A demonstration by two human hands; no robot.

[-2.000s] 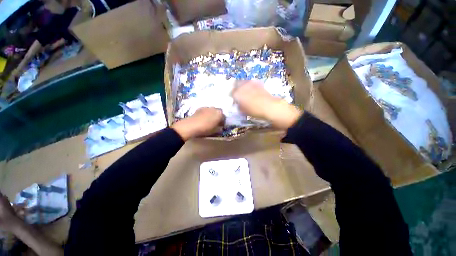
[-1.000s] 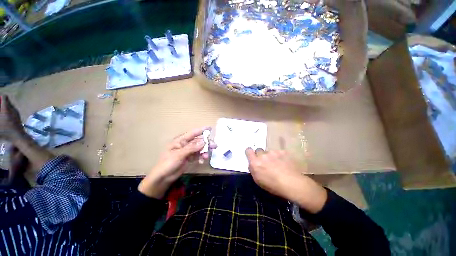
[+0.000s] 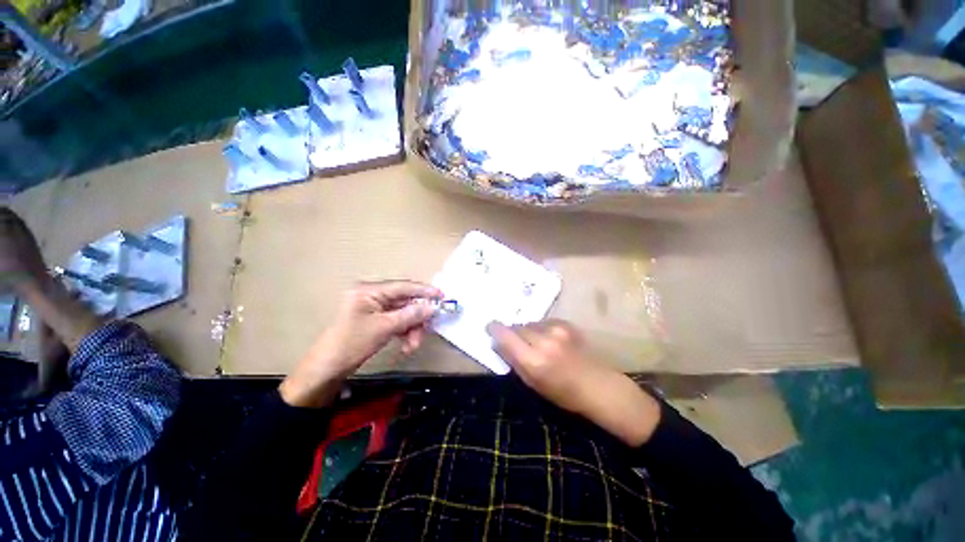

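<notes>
A white plate [image 3: 489, 291] lies turned at an angle on the cardboard bench cover, with small dark uprights on its far part. My left hand [image 3: 386, 318] is at its left corner, with thumb and fingertips closed on a small component [image 3: 445, 306]. My right hand [image 3: 542, 358] is over the plate's near right edge, fingers bent down. Its fingertips are blurred, and I cannot tell whether they hold anything. The parts box [image 3: 593, 197], heaped with blue and brassy parts around a bright white area, stands beyond the plate.
Filled plates [image 3: 354, 145] with grey uprights stand beyond to the left. More filled plates [image 3: 159, 277] lie near a neighbour's hand and checked sleeve [image 3: 116, 386] at left. A second parts carton [image 3: 884, 244] is at right. A red stool [image 3: 339, 423] is below the bench edge.
Both hands have come back from the parts box to the plate. The plate has since turned from square-on to a slant. My right hand has moved slightly left.
</notes>
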